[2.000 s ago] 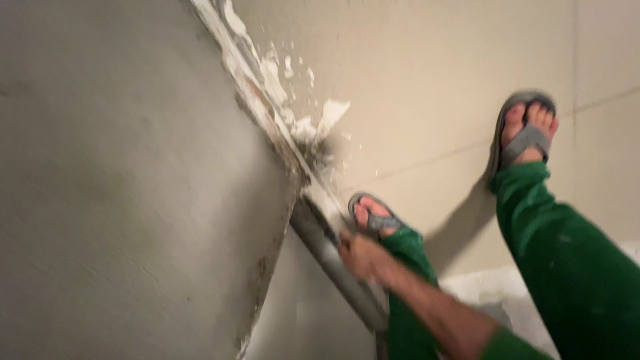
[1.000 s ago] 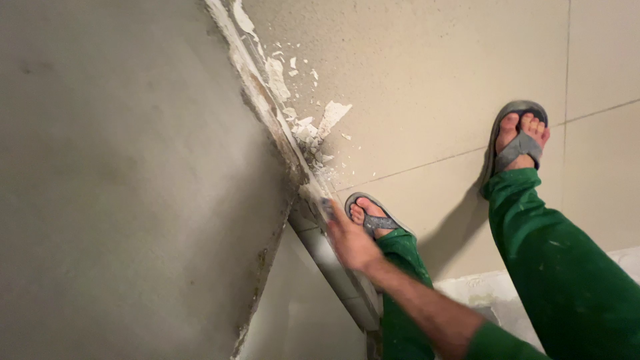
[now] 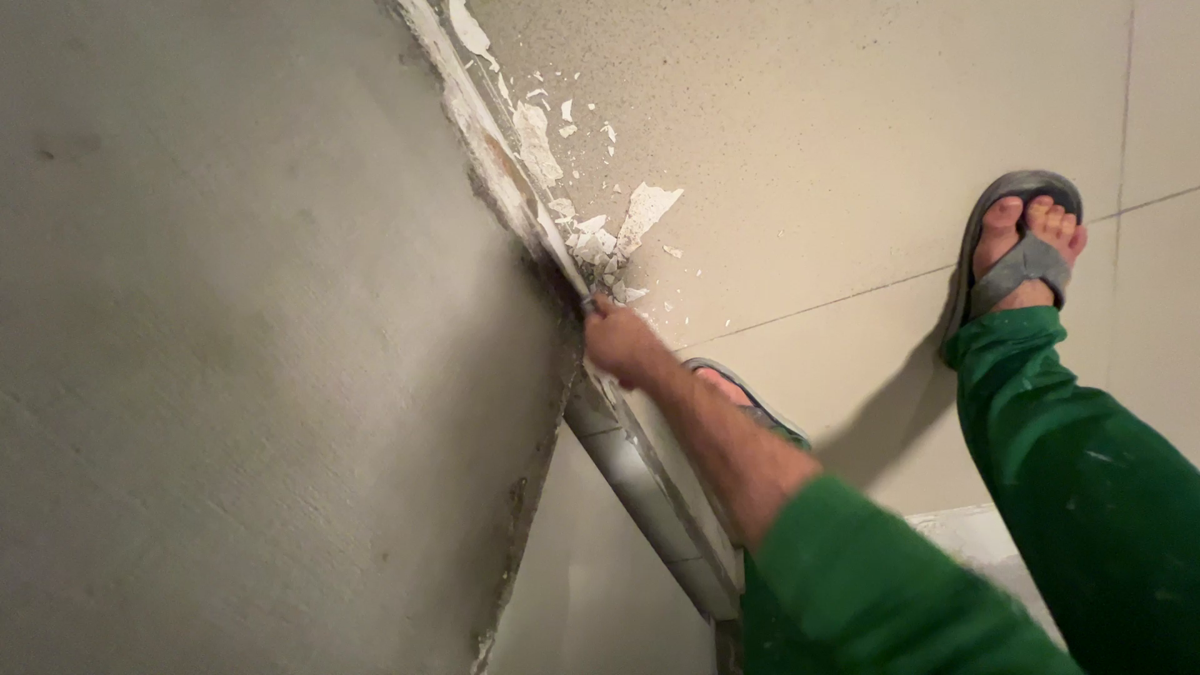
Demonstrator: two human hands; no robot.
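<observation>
My right hand (image 3: 626, 345) is closed at the base of the grey wall (image 3: 281, 328), on the narrow white-coated ledge (image 3: 502, 173) where wall meets floor. A small greyish tool tip (image 3: 589, 303) shows at its fingers; the rest of the tool is hidden by the hand, and its kind cannot be told. Just beyond the fingers, broken flakes of white plaster or paint (image 3: 592, 242) lie on the floor, with a larger flake (image 3: 649, 214) beside them. The ledge bears whitish and brown residue. My left hand is out of view.
My right foot in a grey sandal (image 3: 1027, 253) stands on the beige tiled floor (image 3: 844, 122). My left sandal (image 3: 773, 417) is partly behind my forearm. Below the hand, a tiled strip (image 3: 647, 497) runs along the wall's broken corner edge (image 3: 516, 525).
My right hand has moved up along the ledge, from beside my left foot to the pile of flakes.
</observation>
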